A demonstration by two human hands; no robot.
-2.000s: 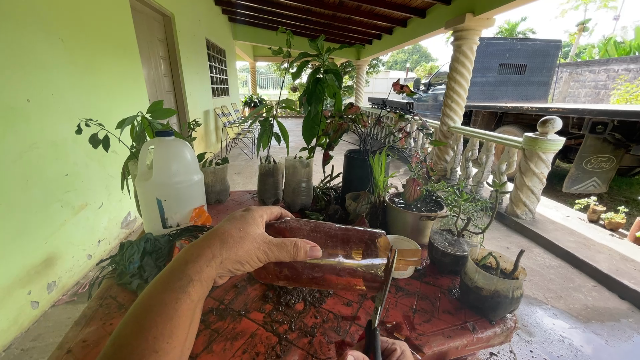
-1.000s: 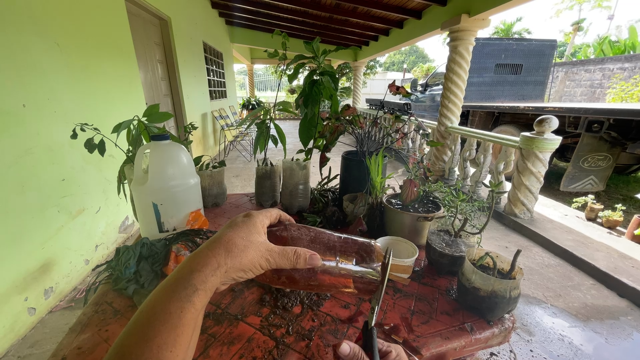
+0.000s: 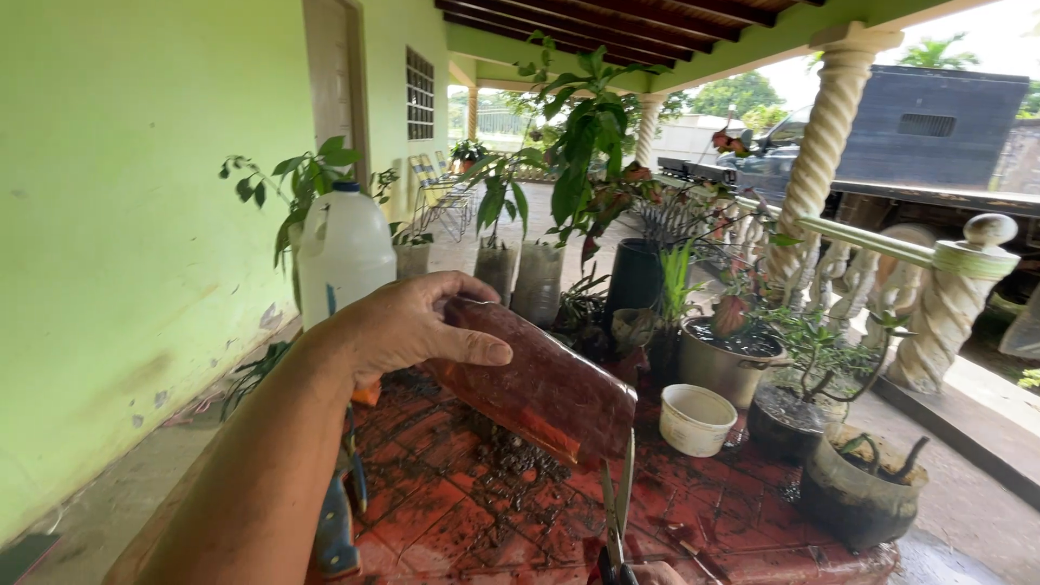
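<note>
My left hand grips a clear plastic bottle body near its left end, thumb on top. The bottle is tilted, its cut right end lower, above the red tiled tabletop. At the bottom edge my right hand, mostly out of frame, holds a pair of scissors by the dark handles. Their blades point up, slightly parted, at the lower corner of the bottle's cut end. Loose dark soil lies on the tiles beneath the bottle.
A white plastic jug stands behind my left wrist. A white tub, a metal pot with water and a cut plastic planter stand to the right. A blue-handled tool lies near my forearm. Potted plants line the back.
The bottle has tilted, its right end now lower. The scissors have gone from along its right end to its lower corner. The view has turned somewhat left, showing the white tub whole.
</note>
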